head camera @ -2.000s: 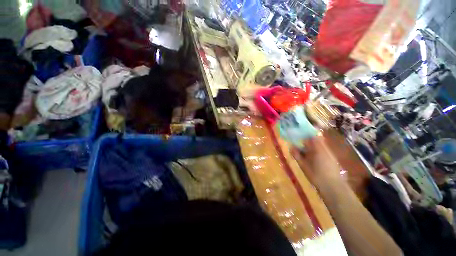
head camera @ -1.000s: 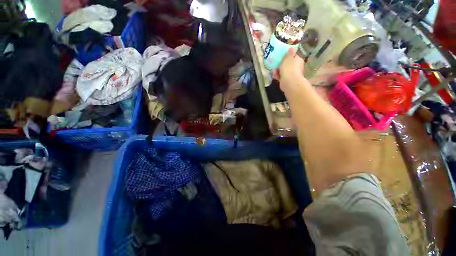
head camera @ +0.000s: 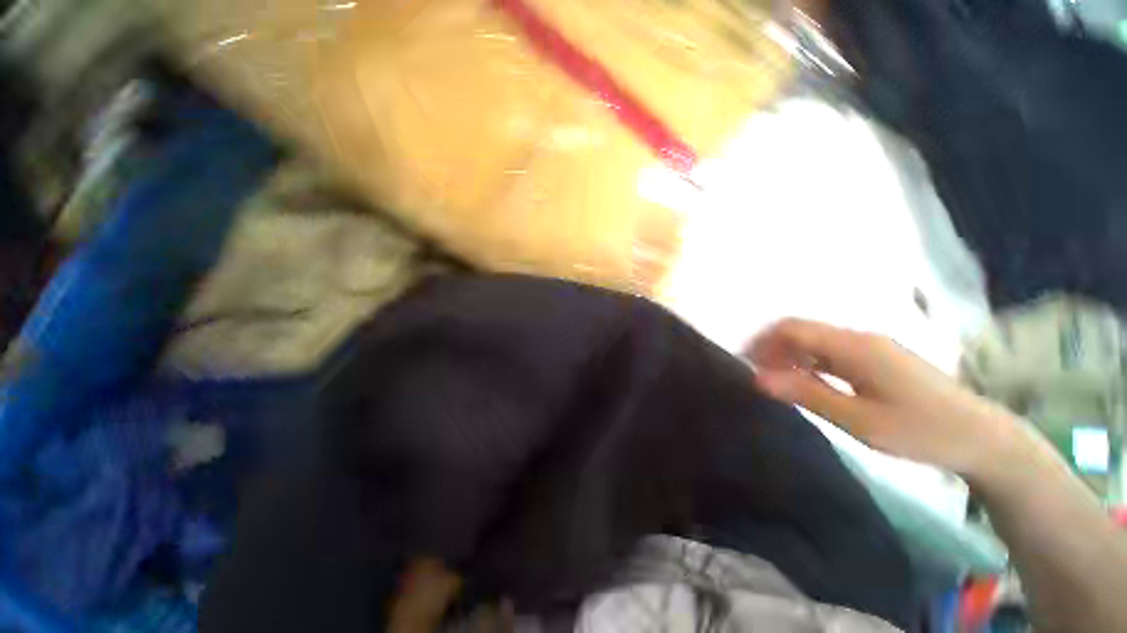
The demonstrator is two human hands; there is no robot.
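Note:
The frame is strongly blurred. Black cloth [head camera: 531,408] spreads over the middle and bottom. My right hand [head camera: 865,390] reaches in from the right edge over the white table [head camera: 803,223]. Its fingers are curved and apart, close to the right edge of the black cloth, and it appears empty. A small blurred skin-coloured patch [head camera: 423,594] shows at the bottom, left of a grey patterned cloth or sleeve [head camera: 704,594]. It may be part of my left hand, but its shape and grip cannot be made out.
A shiny brown surface with a red strip [head camera: 606,93] lies at the top. A blue crate [head camera: 136,247] with tan cloth [head camera: 297,272] and blue cloth [head camera: 87,507] is at left. Dark cloth [head camera: 1001,136] is at upper right. A beige machine part [head camera: 1051,359] shows at the right edge.
The view has swung from the crates and the far machine to the black cloth and white table. The light-blue cup-like item held earlier is gone from view, and the hand now visible appears empty.

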